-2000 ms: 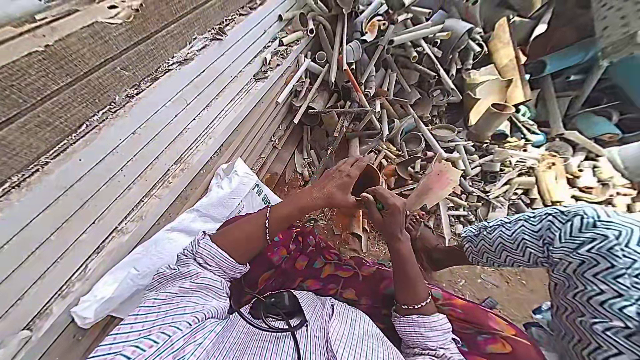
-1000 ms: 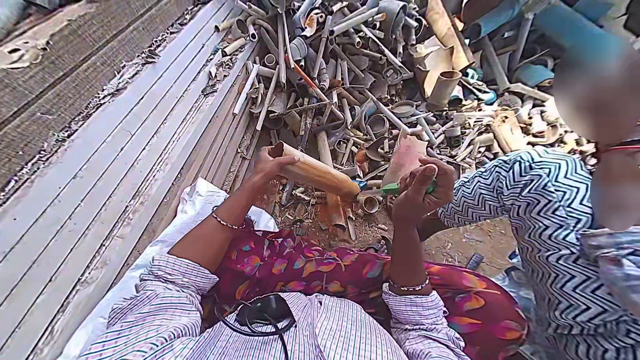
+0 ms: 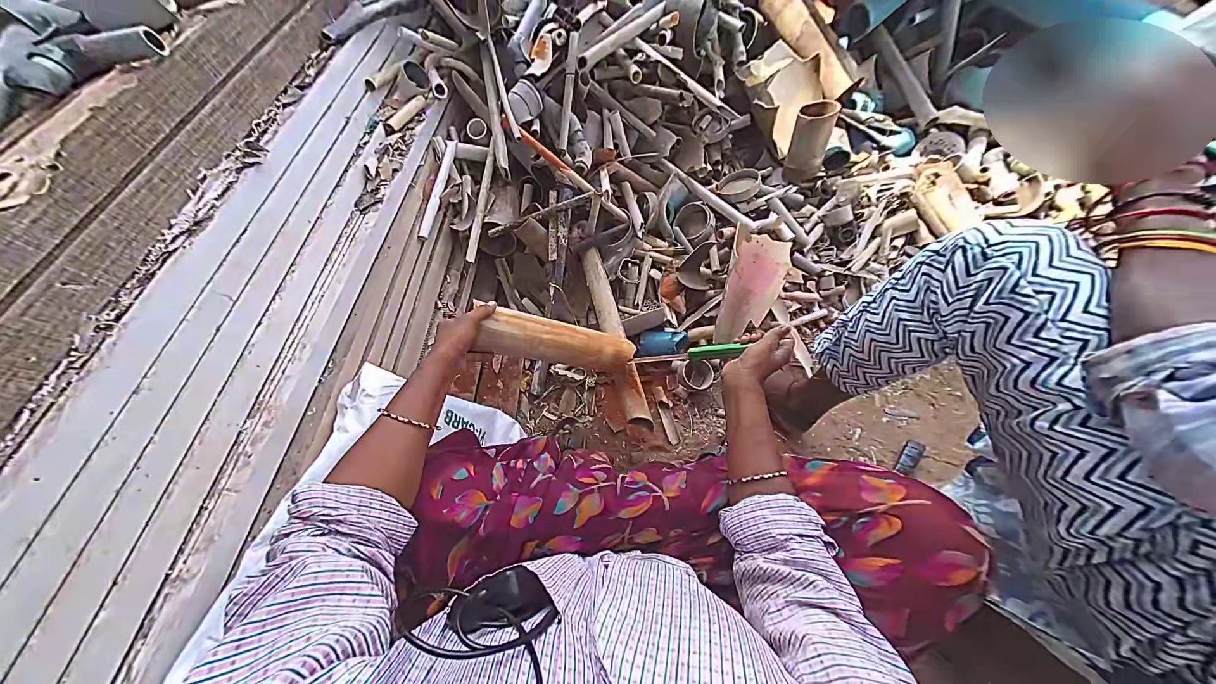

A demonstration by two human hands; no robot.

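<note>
My left hand (image 3: 461, 332) grips the left end of a brownish-orange stained pipe piece (image 3: 556, 340), held roughly level above my lap. In my right hand (image 3: 763, 357) is a green-handled tool (image 3: 717, 351); its thin shaft points left and reaches the pipe's right end. Whether the shaft touches the pipe or enters it, I cannot tell. A short blue pipe piece (image 3: 662, 343) lies just behind the shaft. Beyond my right hand stands a pinkish broken pipe shard (image 3: 753, 280).
A large heap of scrap pipes (image 3: 655, 142) fills the far side. Long grey slatted panels (image 3: 218, 285) run along the left, beside a white sack (image 3: 366, 408). Another person in zigzag-patterned clothing (image 3: 988, 285) sits close on the right, one foot near my right hand.
Two seconds ago my hands were close together at the pipe piece, seen end-on. They have moved apart, and the pipe now lies sideways between them. The other person's head has come into view.
</note>
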